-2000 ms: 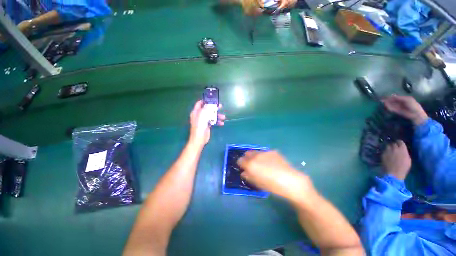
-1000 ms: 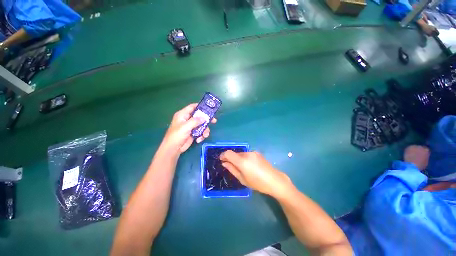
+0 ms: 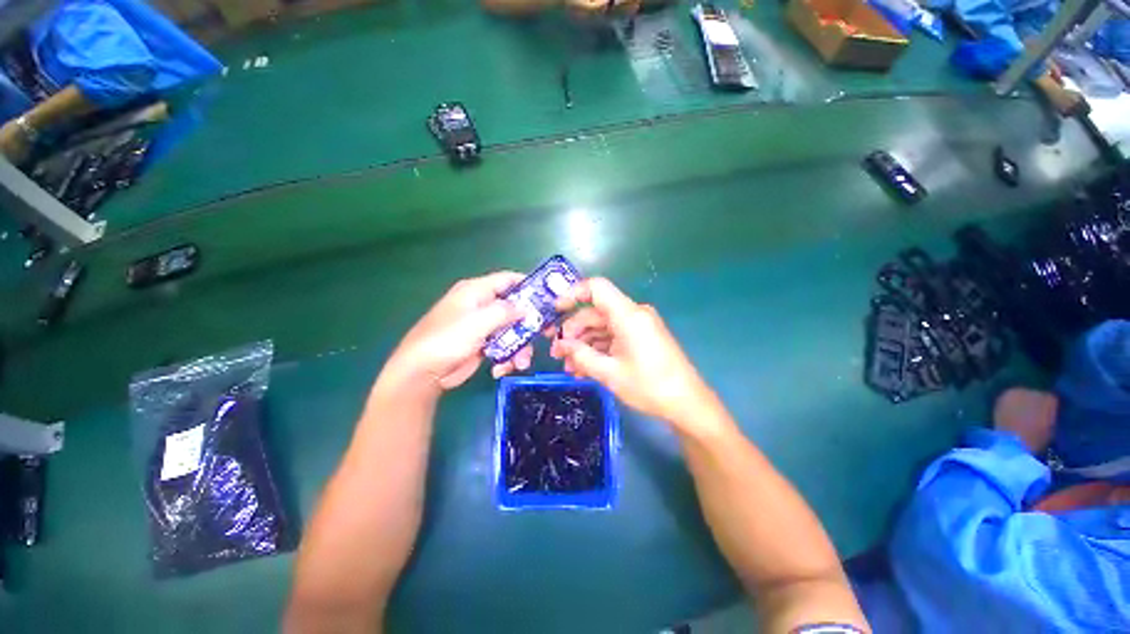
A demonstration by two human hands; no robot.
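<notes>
My left hand holds a phone half-assembly, a black bar with a silvery and violet-white board side facing up, tilted up to the right. My right hand is at the phone's right side, thumb and fingers bent close together near its edge. A small dark sliver seems to show between its fingertips, but it is too small to be sure. The blue parts bin stands just below the hands, with many thin black plastic parts loose in it.
A zip-lock bag of black parts lies left. Single phones lie on the belt at left and right; another lies beyond. Black housings are piled right, near a neighbour's blue sleeve. A cardboard box stands far.
My right hand has come up out of the blue bin to the phone. My left hand has turned the phone further over to the right.
</notes>
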